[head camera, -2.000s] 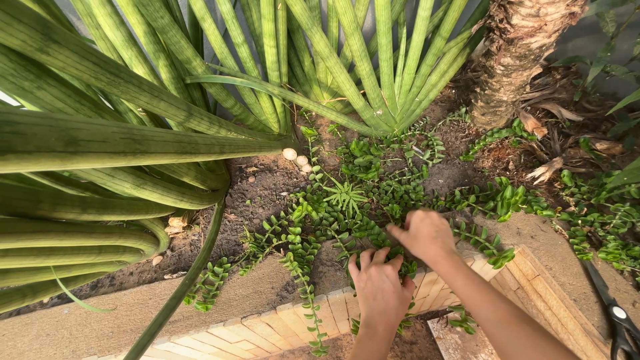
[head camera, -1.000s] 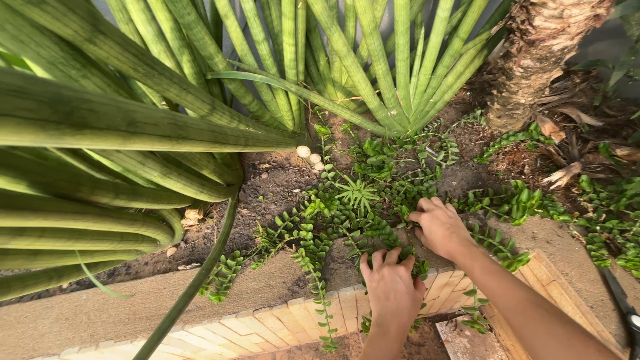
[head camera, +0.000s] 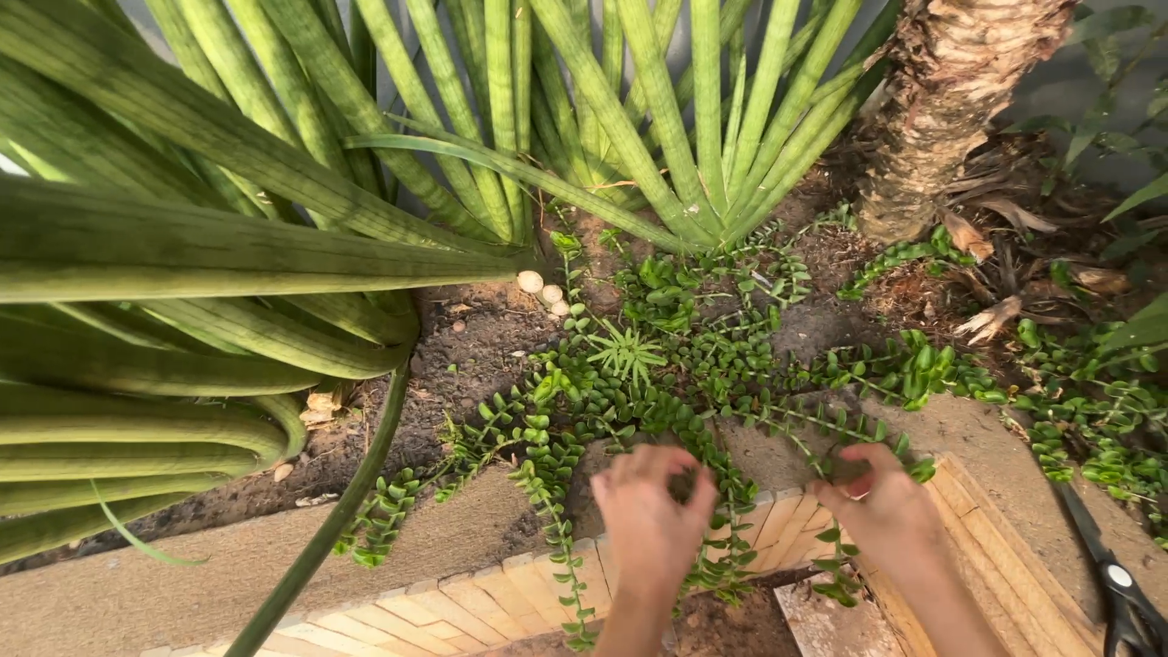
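Observation:
My left hand (head camera: 652, 511) is over the edge of the planter, thumb and fingers curved toward each other around a dark gap; whether it grips a stem cannot be told. To its right, my right hand (head camera: 881, 511) pinches at a trailing stem of a small-leaved creeping plant (head camera: 826, 424), whose leafy end hangs below the fingers. More of the creeper (head camera: 666, 297) spreads over the soil above both hands, around a small star-shaped light green plant (head camera: 630, 354). Other strands (head camera: 557, 502) droop over the brick-faced edge, left of my left hand.
Black-handled scissors (head camera: 1118, 579) lie on the concrete ledge (head camera: 985, 429) at the right. Thick cylindrical sansevieria leaves (head camera: 237, 255) fill the left and top. A rough trunk (head camera: 949, 109) stands at the upper right. Several pale round objects (head camera: 529, 282) sit on the soil.
My right hand has come away from the middle of the creeper, down and to the right, toward the planter's edge. My left hand's fingers, earlier in the leaves, are now curved above the edge.

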